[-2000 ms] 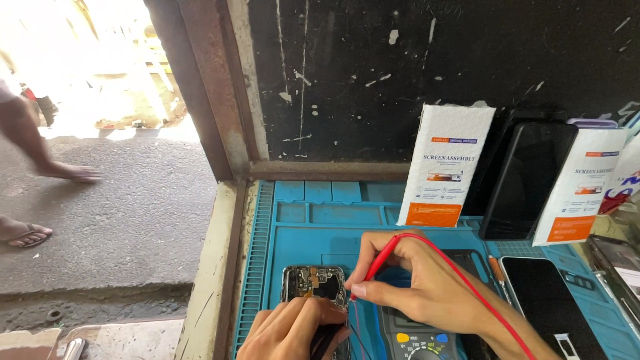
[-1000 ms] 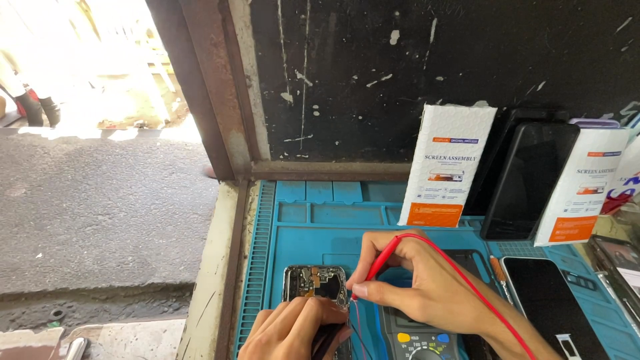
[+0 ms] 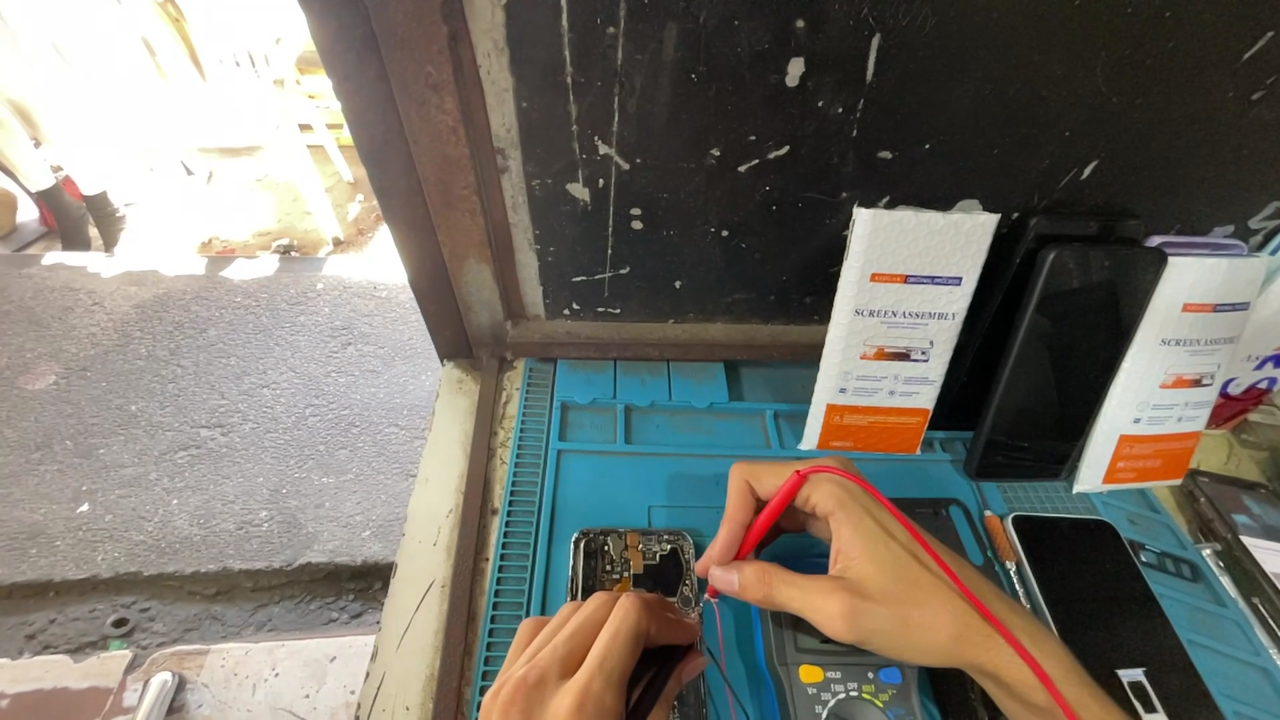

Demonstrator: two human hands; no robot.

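An opened smartphone [image 3: 636, 556] with bare circuit parts lies on a blue silicone repair mat [image 3: 620, 482]. Over its lower part rests my left hand [image 3: 595, 655], fingers closed on a dark, slim item, probably the black test probe; its tip is hidden. My right hand [image 3: 850, 570] pinches a red multimeter probe [image 3: 770, 515], its tip pointing down beside the phone's right edge; whether it touches cannot be told. The red lead runs back over my wrist. Below my right hand lies a digital multimeter [image 3: 852, 680], partly covered. A thin pink wire and a dark one hang near the phone's edge.
Two white bubble sleeves [image 3: 905, 330] and a dark phone [image 3: 1065, 360] lean upright at the back. On the right lie a screwdriver [image 3: 1003, 550], a black-screened phone [image 3: 1110, 600] and a SIM tray [image 3: 1137, 690]. A metal frame [image 3: 470, 420] borders the mat's left side, by a street.
The passer-by's leg and sandalled foot, seen at the left two seconds ago, are gone from view. Both my hands, the phone and the red probe stay nearly in place.
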